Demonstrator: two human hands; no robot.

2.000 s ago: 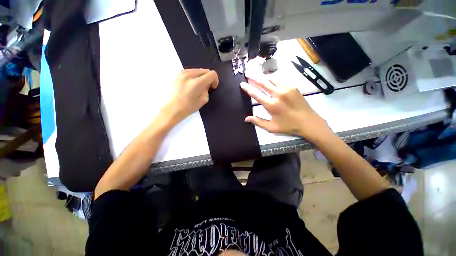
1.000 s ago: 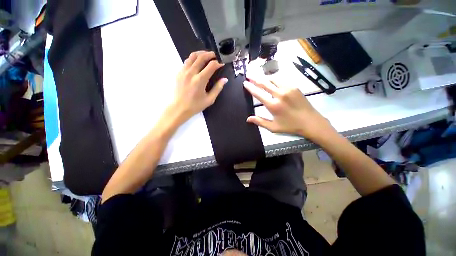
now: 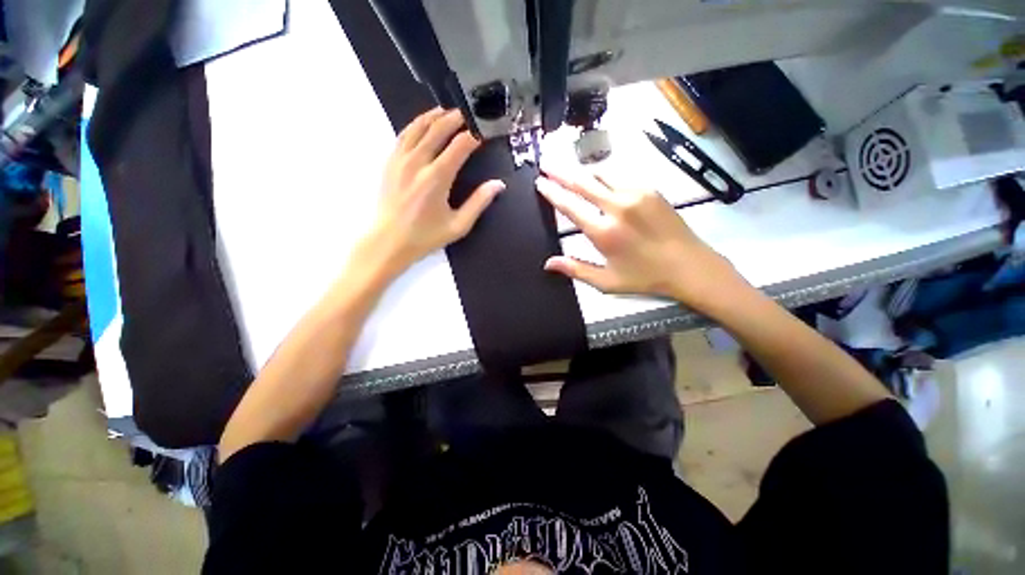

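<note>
A long black fabric panel (image 3: 511, 270) runs under the sewing machine head (image 3: 674, 51) and hangs a little over the table's front edge. The shiny presser foot (image 3: 525, 146) stands on the panel near its right edge. My left hand (image 3: 433, 191) lies with fingers spread on the panel's left edge, left of the foot. My right hand (image 3: 624, 236) lies just right of and below the foot, its fingertips on the panel's right edge, thumb apart. Both hands are flat and grip nothing. The stitch line cannot be made out.
Black thread snips (image 3: 695, 160), a black flat rectangle (image 3: 755, 112) and a yellow-orange stick (image 3: 683, 107) lie right of the needle. A white vented box (image 3: 899, 157) stands far right. Stacked dark panels (image 3: 169, 258) lie on the left, by a pale card (image 3: 230, 25).
My left hand has gone from curled fingers at the panel's left edge to spread fingers farther up beside the foot. My right hand has barely moved. The whole view has shifted slightly.
</note>
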